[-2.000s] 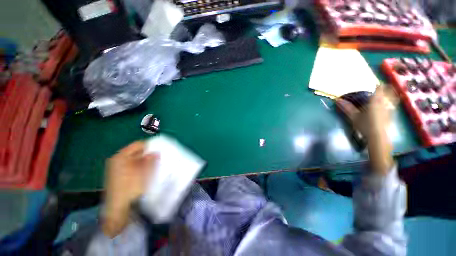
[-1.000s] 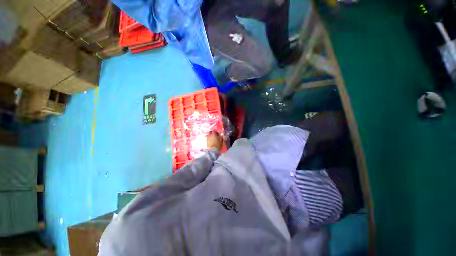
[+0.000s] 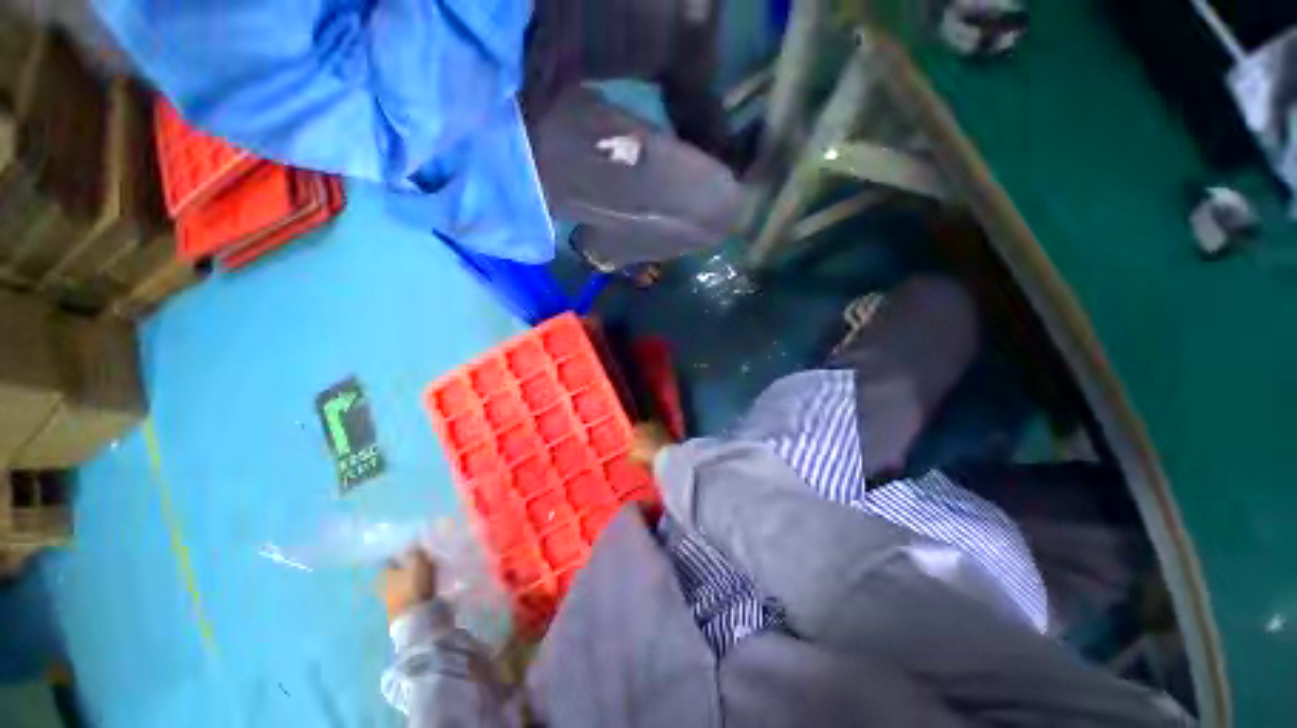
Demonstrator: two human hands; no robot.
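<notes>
An empty red-orange pocket tray lies tilted low over the blue floor, with its rows of square pockets facing up. My right hand is at the tray's right edge, partly hidden by the grey sleeve, and appears to grip it. My left hand is left of the tray's lower end, its fingers closed on blurred clear plastic film. The film spreads between this hand and the tray's lower left side.
A person in blue sits at the top. Stacked red trays stand behind them, near cardboard boxes at left. A floor sign is left of the tray. The green bench curves along the right, with its wooden edge.
The view has turned from the bench to the floor. Since a second ago, the shiny film has left the tray's top and moved left, and my left hand now shows beside the tray.
</notes>
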